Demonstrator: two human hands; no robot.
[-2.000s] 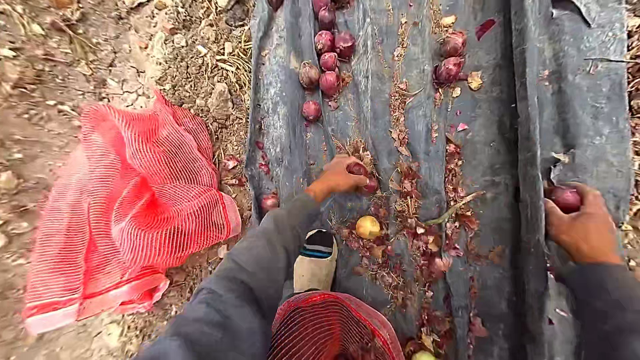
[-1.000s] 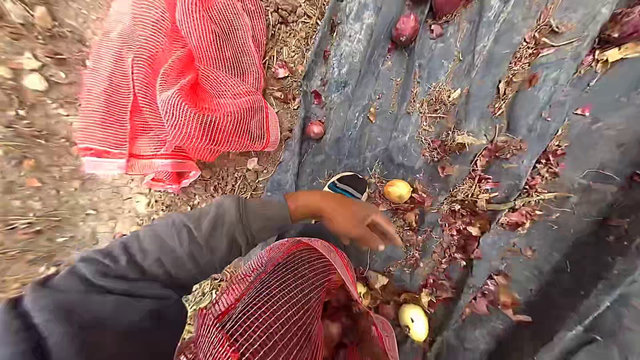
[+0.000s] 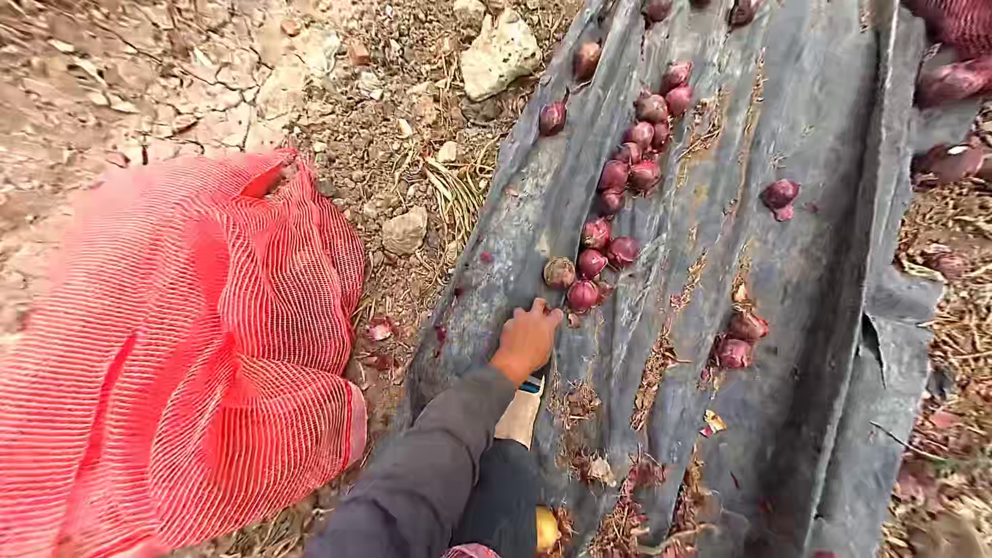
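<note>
My left hand (image 3: 528, 338) reaches out over a grey plastic sheet (image 3: 798, 279), its fingertips just short of a red onion (image 3: 583, 295) and a paler brownish onion (image 3: 559, 273). Whether something small sits under its curled fingers cannot be seen. A line of red onions (image 3: 640, 136) runs away from there up the sheet. Two more red onions (image 3: 735, 353) rest together to the right, and a single one (image 3: 780, 194) lies higher up. My right hand is out of the picture. At the bottom edge a yellow onion (image 3: 547, 528) shows beside my leg.
A red mesh sack (image 3: 194, 349) is spread on the soil at left. Stones (image 3: 500, 54) lie beyond it. My shoe (image 3: 521, 415) stands on the sheet under my left forearm. Dry onion skins (image 3: 620, 519) litter the sheet, and more onions (image 3: 953, 161) lie at the far right.
My left hand held an onion two seconds ago, was empty over the mesh sack's mouth a second ago, and now reaches forward to the onion row. My right hand has left the view.
</note>
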